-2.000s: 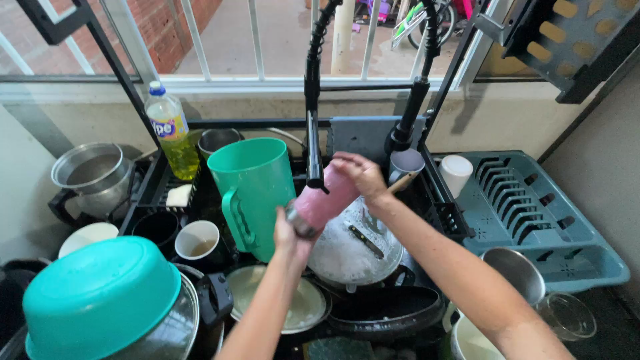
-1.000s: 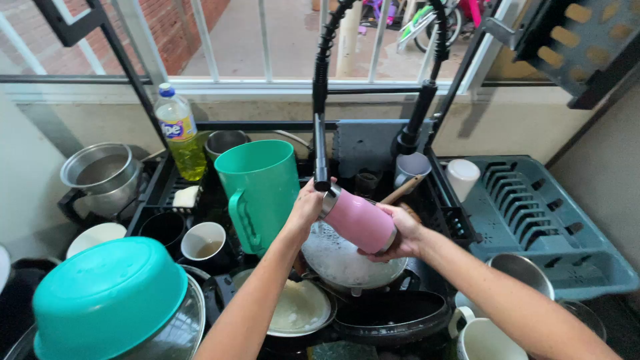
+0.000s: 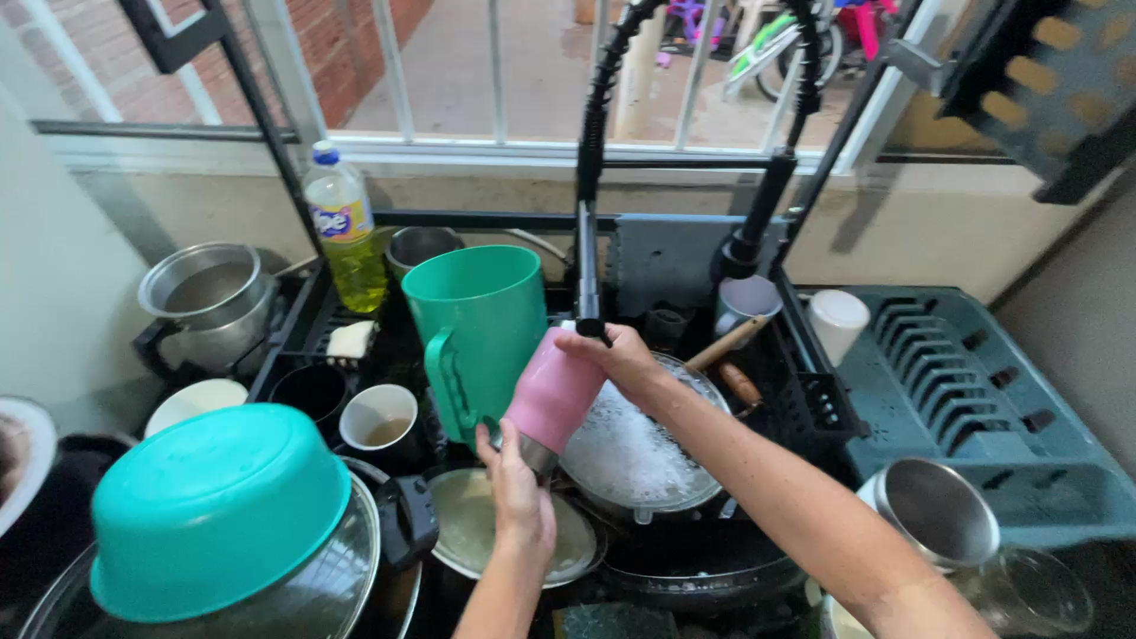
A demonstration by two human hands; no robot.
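Observation:
A pink metal tumbler is held tilted under the black spring-neck faucet, its steel rim end pointing down and to the left. My left hand grips that steel end. On the upper right side of the tumbler, near its base, lies my right hand. Just behind and below is a pot of foamy water. A green plastic pitcher stands to the left of the tumbler. A wooden-handled utensil leans beyond the foamy pot.
A turquoise plastic basin sits upturned on a glass lid at the left. A dish soap bottle, a mug with brown liquid and a steel pot stand behind. On the right are a dish rack, a white cup and a steel cup.
The tumbler has turned in my hands: its steel end pointed up and left a second ago and now points down. My left hand has moved down with that end; my right hand has moved up.

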